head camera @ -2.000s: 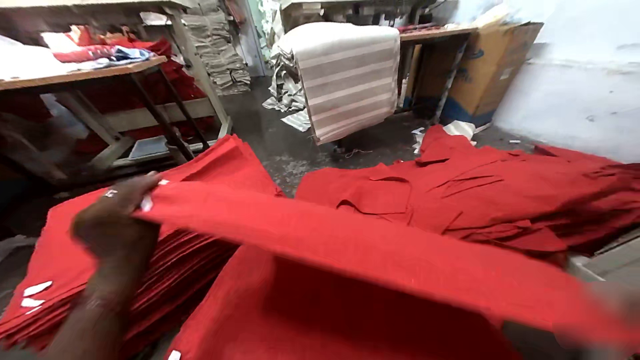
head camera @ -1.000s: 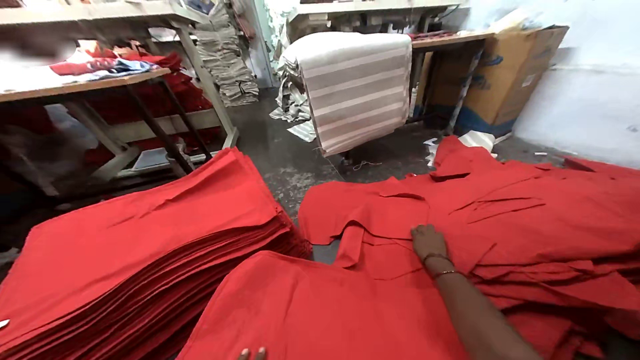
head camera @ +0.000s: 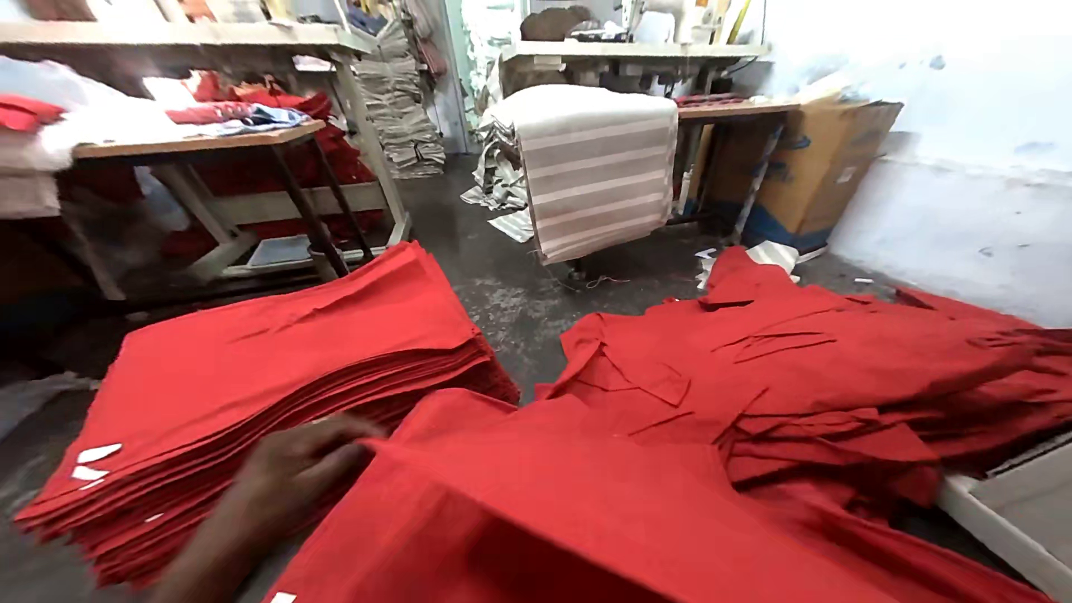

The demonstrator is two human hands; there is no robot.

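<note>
My left hand (head camera: 306, 473), slightly blurred, pinches the left edge of a red fabric piece (head camera: 586, 469) between thumb and fingers. That piece is partly lifted over more red cloth at the bottom centre and stretches to the lower right. Just beyond and left of the hand lies a thick stack of red fabric panels (head camera: 285, 335), with small white tags (head camera: 99, 453) at its near left corner. A loose heap of red cut pieces (head camera: 837, 360) spreads out at the right. My right hand does not show.
A wooden table (head camera: 201, 146) with cloth stands at the left. Striped fabric (head camera: 599, 176) hangs over a support ahead, near a sewing table (head camera: 636, 50). A cardboard box (head camera: 825, 167) is by the white wall. Dark floor (head camera: 502, 293) shows between the red piles. A pale frame edge (head camera: 1005, 528) is lower right.
My left hand, mostly below the view a second ago, now grips a raised cloth edge beside the stack. My right hand, on the right heap then, has left the view.
</note>
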